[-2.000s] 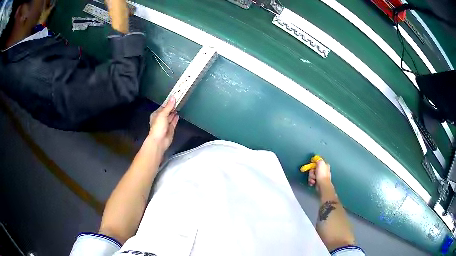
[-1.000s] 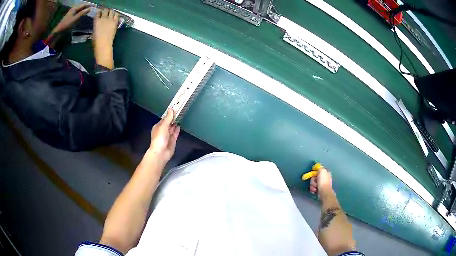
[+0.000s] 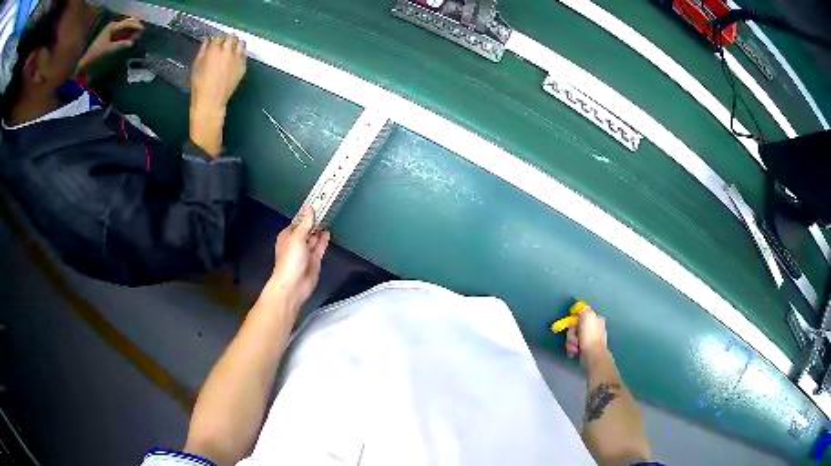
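A long pale metal lamp housing [image 3: 346, 168] with fins along its right side lies across the green bench, its far end at the white strip. My left hand [image 3: 299, 252] grips its near end at the bench edge. My right hand [image 3: 586, 332] rests at the bench edge on the right, with yellow finger cots [image 3: 571, 317] on its fingers. The fingers are curled; whether they hold anything small cannot be told.
A co-worker [image 3: 118, 191] in a dark jacket works at the left. Two thin silver lines, perhaps tweezers [image 3: 288, 138], lie left of the housing. Another housing [image 3: 592, 111] lies beyond the white strip. A red unit [image 3: 704, 18] and a black monitor [image 3: 802, 173] are far right.
The housing beyond the strip has shifted right and down in view. The co-worker's arm has moved down from the top and the hands are now over parts. My hands have barely moved.
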